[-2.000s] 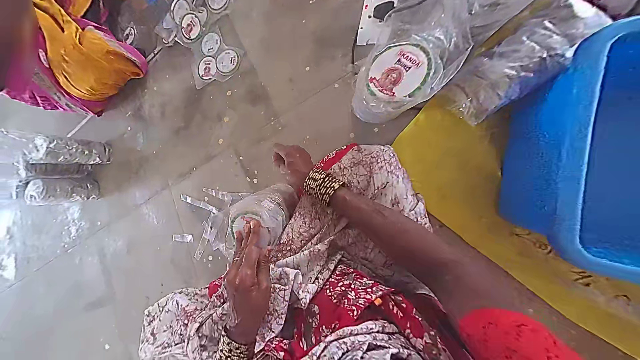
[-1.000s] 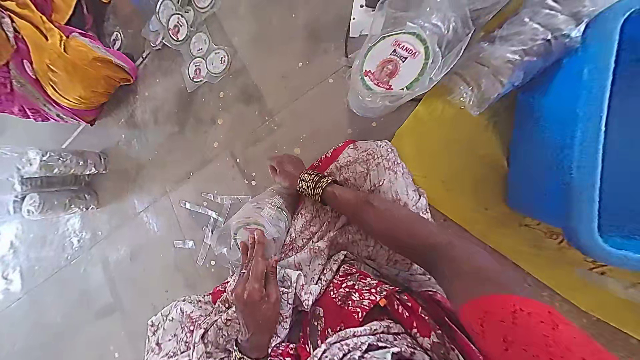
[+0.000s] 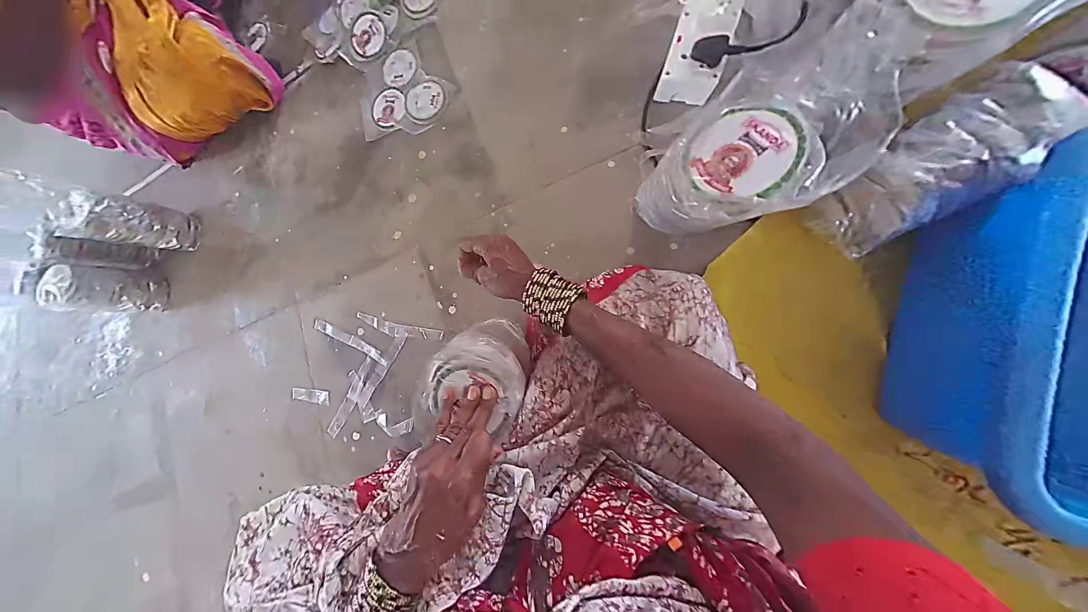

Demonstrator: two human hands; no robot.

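Observation:
Near the centre, a clear plastic-wrapped roll of round printed pieces [image 3: 476,365] leans beside the patterned cloth over my lap. The extended fingertips of my left hand [image 3: 446,489] press on its near end, without gripping around it. Beyond the roll, over the floor, is my right hand [image 3: 497,265], with bangles at its wrist and its fingers curled. Whether a small thing is between those fingers is hidden. Short clear tape strips [image 3: 370,374] lie scattered on the floor left of the roll.
Wrapped rolls [image 3: 110,251] lie at left. Flat packets of round labels [image 3: 408,93] and a person's orange and pink clothing [image 3: 183,72] are at upper left. A large wrapped stack [image 3: 748,157], a power strip [image 3: 701,51], a yellow sheet [image 3: 790,323] and a blue tub [image 3: 969,340] are at right.
My right hand has come away from the far end of the roll, and floor now shows between them. My left fingertips remain on the near end. The view has shifted somewhat.

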